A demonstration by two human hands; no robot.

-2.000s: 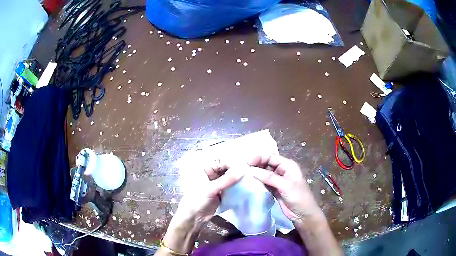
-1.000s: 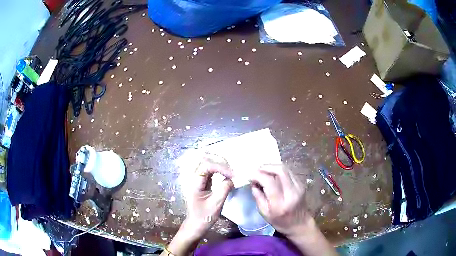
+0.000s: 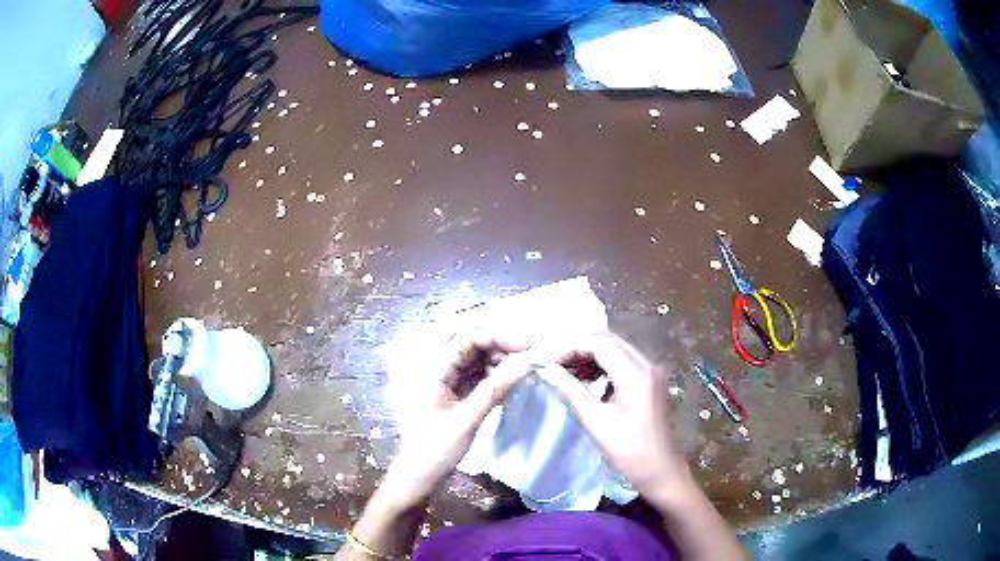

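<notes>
A bright white garment [image 3: 537,447] lies at the table's near edge in the middle, partly overexposed, with a flat part reaching forward beyond the hands. My left hand [image 3: 466,389] and my right hand [image 3: 614,400] meet over it, thumbs and fingertips close together, pinching a bit of the white cloth between them. The fingertips are partly blurred, and the exact spot they hold is hard to see.
Scissors [image 3: 754,318] and thread snips [image 3: 719,392] lie right. A grey spray gun with white cup [image 3: 233,368] is left. Navy garments [image 3: 82,329] flank both ends. Black hangers [image 3: 186,110], a blue bag [image 3: 450,33], a polybagged white piece [image 3: 655,53] and a carton [image 3: 877,93] are behind.
A second ago my hands were apart with curled fingers; now their fingertips meet again over the cloth. The near part of the white cloth shows more spread out.
</notes>
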